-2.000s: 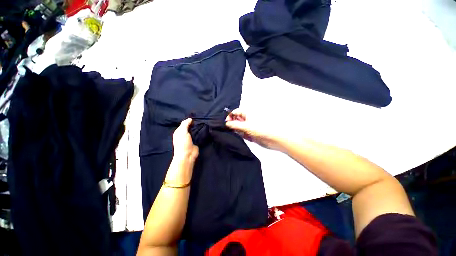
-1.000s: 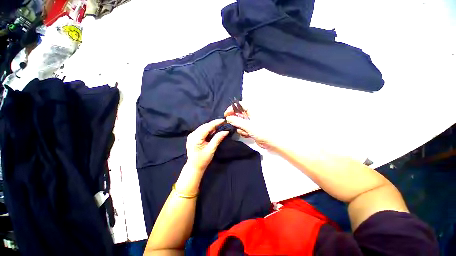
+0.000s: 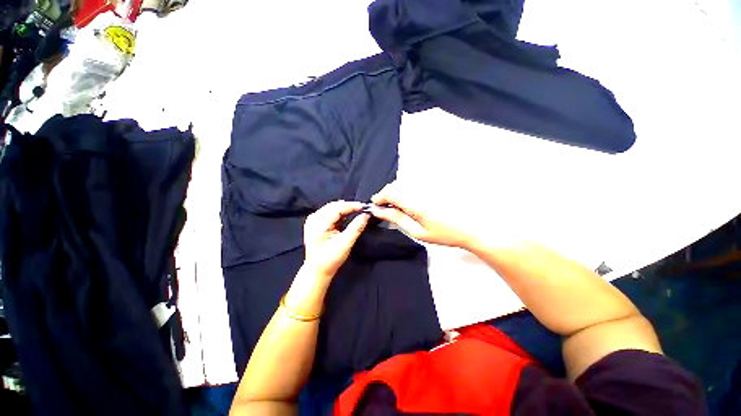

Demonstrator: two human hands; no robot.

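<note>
The navy garment [image 3: 309, 146] lies spread in front of me, its upper part with a long sleeve [image 3: 528, 97] reaching to the right. A straight seam line crosses it near the top. My left hand [image 3: 329, 236] pinches a small bit of the garment between thumb and fingers at its middle. My right hand [image 3: 406, 219] meets the left fingertips at the same bit, fingers closed together. Thread snips are not visible now; whether they are inside my right hand I cannot tell.
A dark garment pile [image 3: 89, 236] hangs over the table edge at left, with a small white tag [image 3: 163, 314]. Plastic bags [image 3: 89, 69] lie at the far left. The white table's [image 3: 520, 195] curved edge runs at right. My red apron [image 3: 447, 374] is at the bottom.
The left hand has moved right and up from two seconds ago. The right fingers have closed in against the left fingertips, and the dark pointed tool seen one second ago no longer shows.
</note>
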